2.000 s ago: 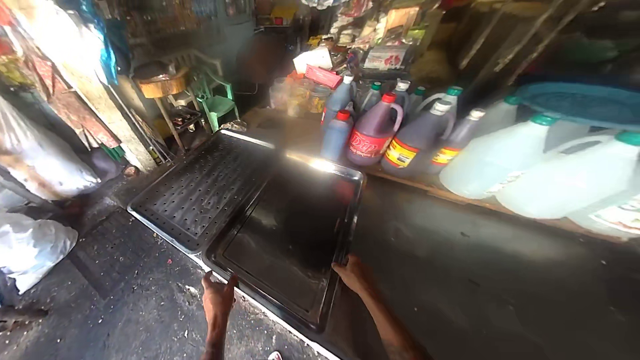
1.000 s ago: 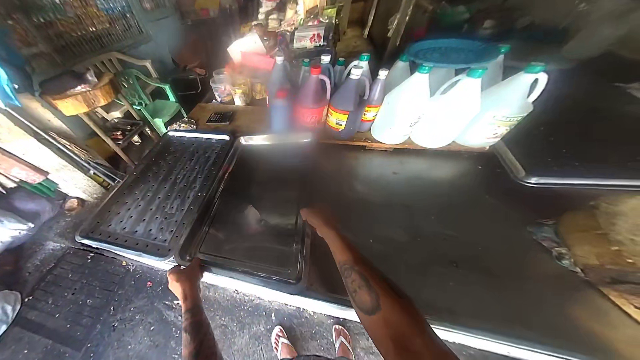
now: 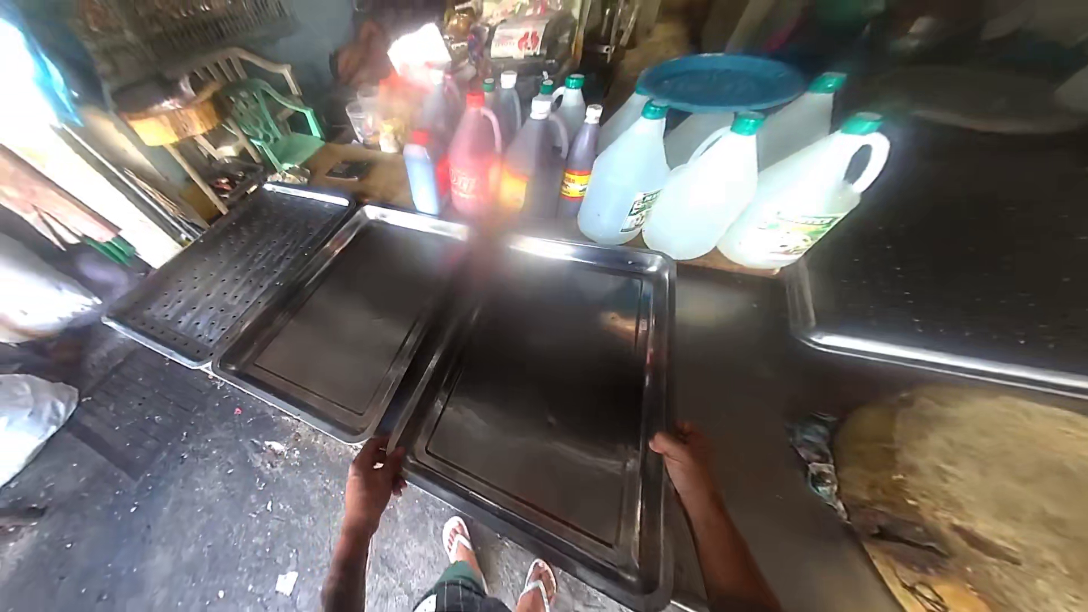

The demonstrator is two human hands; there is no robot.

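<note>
A dark rectangular metal baking tray point(image 3: 544, 399) lies at the middle of the view, its near edge past the front of the metal worktop. My left hand point(image 3: 374, 476) grips its near left corner, and my right hand point(image 3: 680, 455) grips its right rim. Directly left of it, a second metal tray point(image 3: 348, 314) rests on the worktop. Farther left is a perforated metal tray point(image 3: 238, 272). The fingertips of both hands are partly hidden by the rim of the held tray.
Plastic jugs of clear liquid point(image 3: 697, 195) and bottles of dark liquid point(image 3: 531, 170) line the worktop's back, with a blue round tray point(image 3: 722, 81) on the jugs. At right are a large metal tray point(image 3: 935, 357) and a round wooden board point(image 3: 977, 484). A green chair point(image 3: 272, 127) stands back left.
A further baking tray now lies between my hands, right of the two trays seen earlier. Both hands have moved right from the middle tray to this one.
</note>
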